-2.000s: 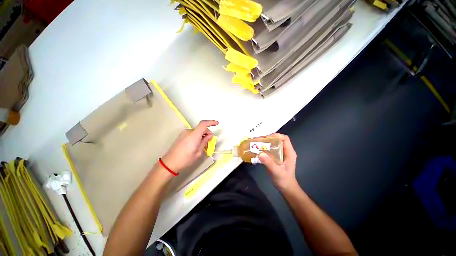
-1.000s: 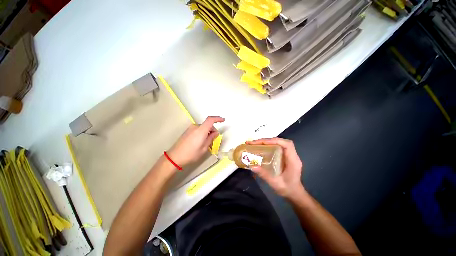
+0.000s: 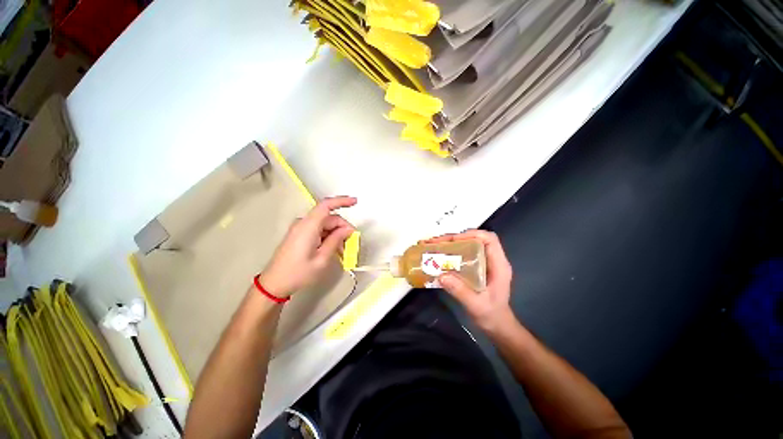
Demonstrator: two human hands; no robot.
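A grey-beige bag panel (image 3: pixel 232 257) lies flat on the table, with yellow binding (image 3: pixel 163 330) down its sides and two grey tabs (image 3: pixel 249 160) at its top edge. My left hand (image 3: pixel 305 249) pinches the yellow binding tail (image 3: pixel 350 250) at the panel's near right corner, fingers partly hiding it. My right hand (image 3: pixel 481 283) grips a clear glue bottle (image 3: pixel 442 263) with amber glue, held sideways. Its pale nozzle points left and its tip is at the lower end of the tail; contact cannot be told.
Stacked panels (image 3: pixel 515 77) with yellow ends stand at the upper right; another stack (image 3: pixel 64 360) is at lower left. A white crumpled piece (image 3: pixel 124 317) sits by a dark edge. A second glue bottle (image 3: pixel 36 212) lies near brown pieces (image 3: pixel 39 163). A yellow strip (image 3: pixel 348 321) is at the front edge.
My left hand and the binding tail have moved a little left, and the panel corner looks lifted and curved. The bottle's nozzle shows more clearly beside the tail. The camera view has shifted slightly.
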